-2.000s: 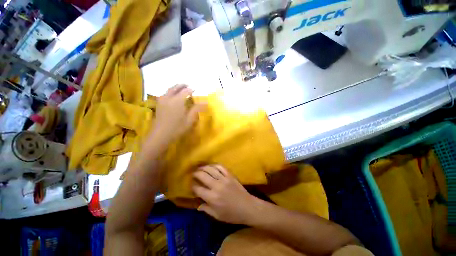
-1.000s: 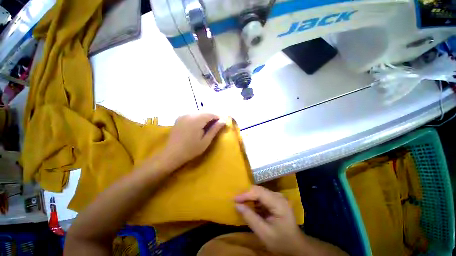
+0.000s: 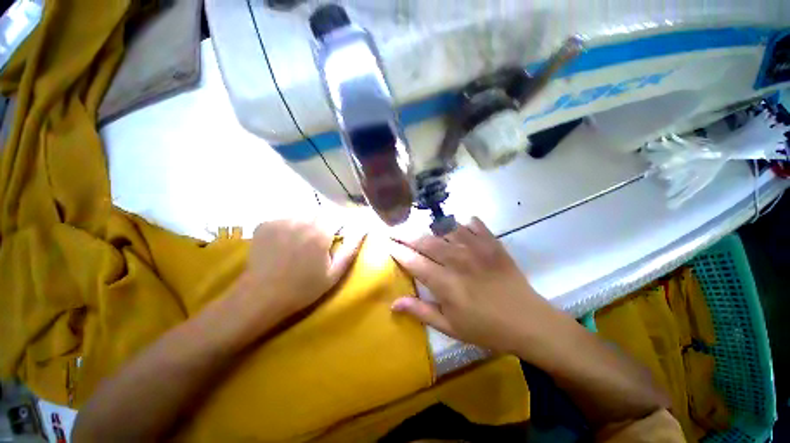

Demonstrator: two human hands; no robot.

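Note:
A mustard-yellow garment panel (image 3: 346,355) lies on the white table and hangs over its front edge. My left hand (image 3: 294,260) grips the panel near its top edge, just left of the needle area. My right hand (image 3: 468,281) rests at the panel's right edge, fingers spread, fingertips close under the machine head. The white sewing machine (image 3: 606,78) with blue stripe stands above. Its chrome guard (image 3: 359,104) looks large and hides the needle and presser foot; lamp glare blurs the cloth edge there.
A long heap of yellow pieces (image 3: 52,208) lies at the left. A green basket (image 3: 741,320) with yellow pieces stands at the lower right. White strands (image 3: 684,169) lie on the table at right. A dark flat pad (image 3: 554,137) is partly hidden behind the machine head.
The view has moved closer to the machine. My right hand has moved up from the panel's lower corner to beside the needle area. The panel's top edge is now under the head.

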